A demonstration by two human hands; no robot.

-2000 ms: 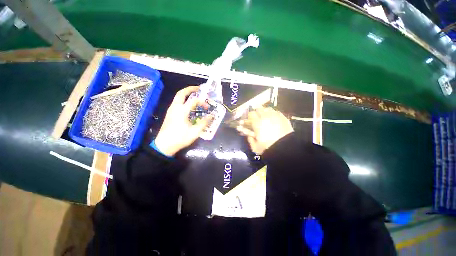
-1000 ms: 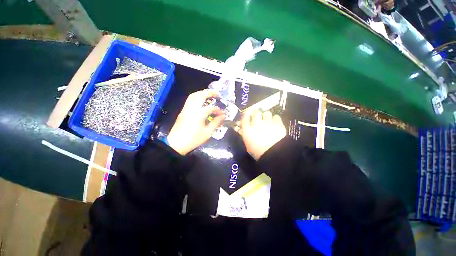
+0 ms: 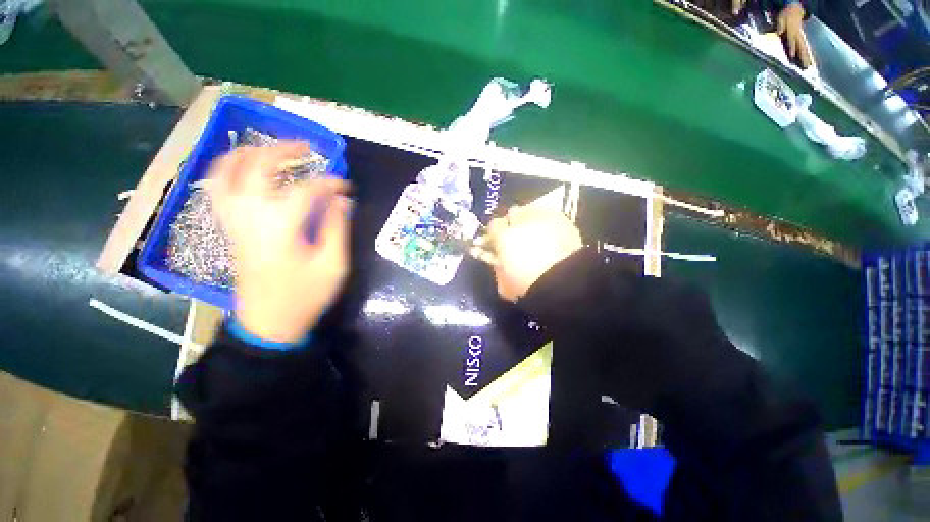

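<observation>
A white square electronic unit (image 3: 420, 245) with a green and multicoloured board lies on the black printed mat (image 3: 408, 347). Its crinkled clear bag (image 3: 479, 117) trails up over the mat's far edge. My left hand (image 3: 280, 240) is blurred over the blue parts bin (image 3: 163, 275), above the heap of small metal parts (image 3: 194, 240); its fingertips are unclear and whether it holds a part cannot be told. My right hand (image 3: 530, 245) is curled at the unit's right edge, with a small dark tip showing at its fingers; what it grips is mostly hidden.
A green conveyor belt (image 3: 612, 112) runs beyond the mat. Another unit (image 3: 775, 97) with a bag lies on it at the upper right, near another person's hand (image 3: 793, 31). Blue slatted crates (image 3: 897, 347) stand at the far right. A grey post (image 3: 127, 46) rises at the upper left.
My left hand has let go of the unit and moved left over the blue bin. The unit now lies flat on the mat. My right hand stays beside it. Another unit shows on the belt.
</observation>
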